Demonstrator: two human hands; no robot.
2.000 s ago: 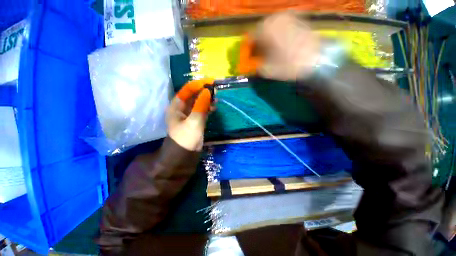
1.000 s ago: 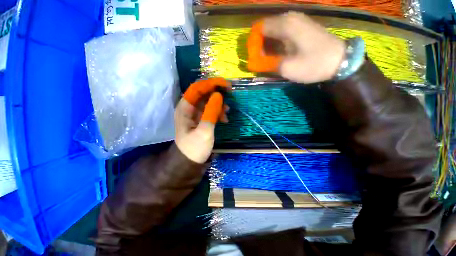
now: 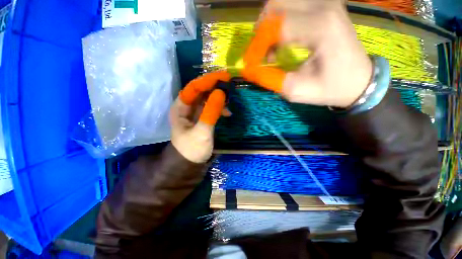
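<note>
My left hand [image 3: 196,114], with orange finger cots, pinches a small black connector housing [image 3: 223,87] between thumb and forefinger. A white lead wire [image 3: 296,155] runs from near the housing down to the right across the green and blue wires; a faint blue wire lies beside it. My right hand [image 3: 319,55], also in orange cots and blurred, is just above and right of the housing. Its thumb and forefinger tips meet on what looks like a yellow lead wire [image 3: 237,66], close to the left fingertips. The exact wire end is too blurred to tell.
Trays hold yellow [image 3: 390,50], green [image 3: 268,111], blue [image 3: 283,174] and white [image 3: 289,222] wires, with orange wires [image 3: 390,5] at the far edge. A clear plastic bag [image 3: 131,91], a white carton [image 3: 147,12] and a blue bin [image 3: 61,116] are left. Mixed-colour wires [image 3: 451,126] lie right.
My right hand has moved from over the yellow tray down and left to the left fingertips, now with a yellow wire. The blue wire appeared beside the white one after the earliest frame.
</note>
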